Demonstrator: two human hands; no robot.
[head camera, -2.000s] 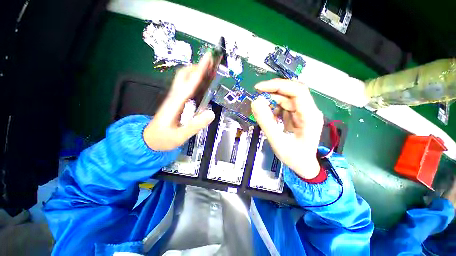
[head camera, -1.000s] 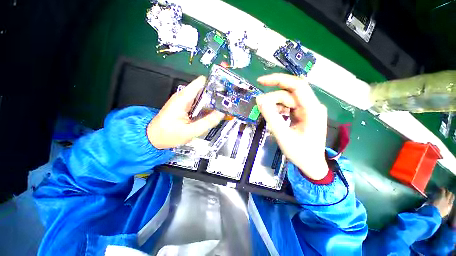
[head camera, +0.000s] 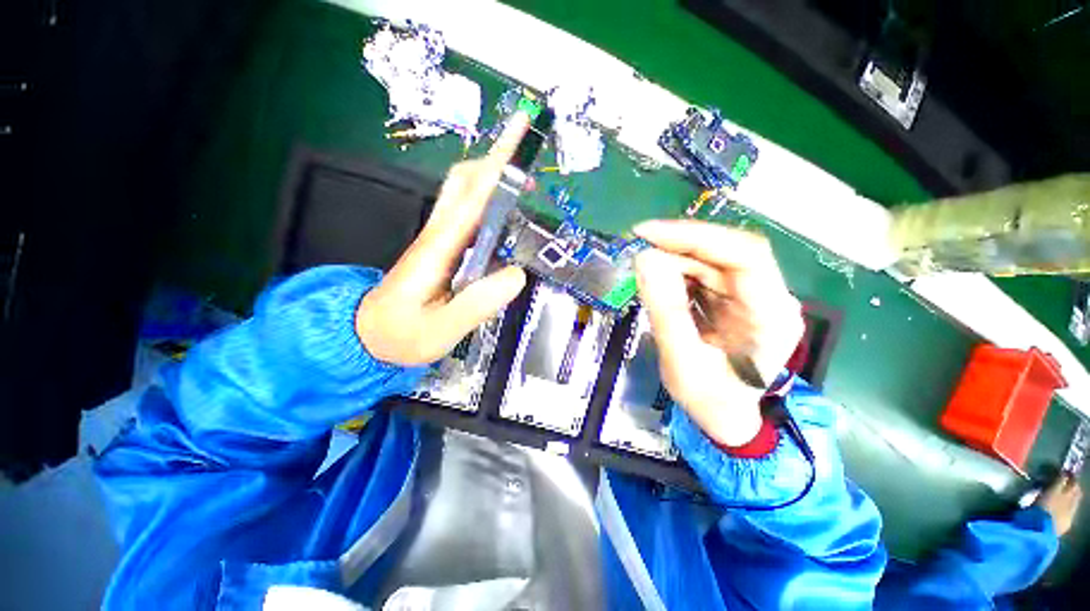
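Observation:
My left hand (head camera: 433, 269) holds a phone mid-frame (head camera: 488, 224), seen nearly edge-on, between thumb and fingers above the black tray. My right hand (head camera: 721, 316) pinches the right end of a main board (head camera: 562, 255) with silver shields and a green patch. The board is beside the frame, its left end close to my left thumb; whether they touch is unclear. Below, the black tray (head camera: 491, 417) holds silvery phone frames (head camera: 553, 358) in its pockets. My right wrist wears a red wrist strap (head camera: 752, 443) with a dark cord.
Board piles (head camera: 418, 81) lie along the white strip (head camera: 808, 191), with more boards (head camera: 711, 148) farther right. A post wrapped in yellowish tape (head camera: 992, 227) slants in at right. A red bin (head camera: 1002, 403) stands at right. Another person's hand (head camera: 1059, 503) and blue sleeve show at lower right.
The phone frame, earlier tilted with its inside showing around the board, is now turned nearly edge-on. The board is now apart from its inside, held by my right hand.

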